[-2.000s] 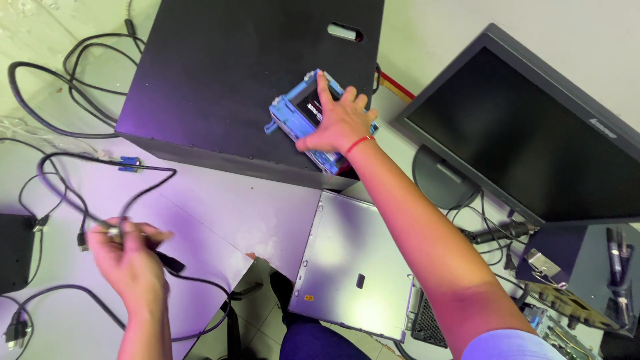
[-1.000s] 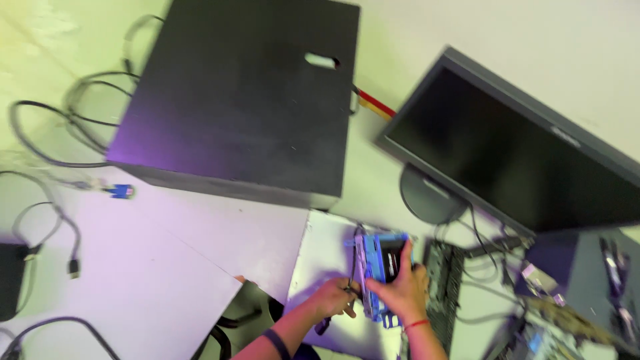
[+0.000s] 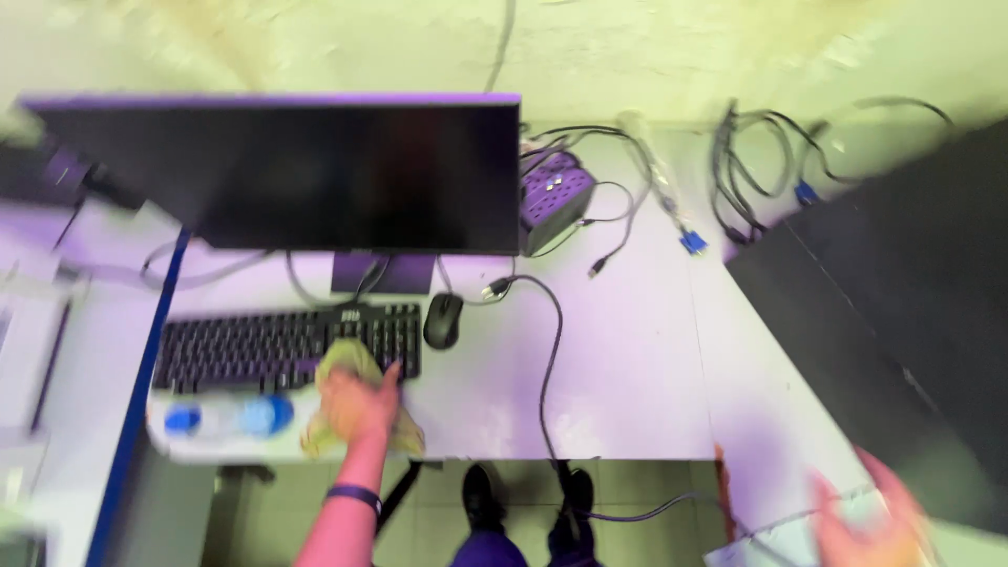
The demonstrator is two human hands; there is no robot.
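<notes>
My left hand (image 3: 358, 402) is closed on a yellow cloth (image 3: 346, 358) at the lower right part of a black keyboard (image 3: 244, 346). A black mouse (image 3: 443, 321) lies just right of the keyboard. Left of the cloth is a blurred clear bottle with blue parts (image 3: 264, 415). My right hand (image 3: 870, 520) is strongly blurred at the lower right, over a pale metallic panel (image 3: 776, 543); whether it holds anything cannot be told. A black power cable (image 3: 555, 346) runs down the desk between the hands and over its front edge.
A monitor (image 3: 315, 177) stands behind the keyboard. Right of it are a perforated box (image 3: 555, 197), loose cables (image 3: 630, 205) and a blue VGA connector (image 3: 693, 242). A large black case (image 3: 890, 283) fills the right side. A blue partition edge (image 3: 142, 378) runs along the left.
The view has swung far to the left. My hands, earlier together on a blue device, are now apart, and my left hand has taken hold of a yellow cloth.
</notes>
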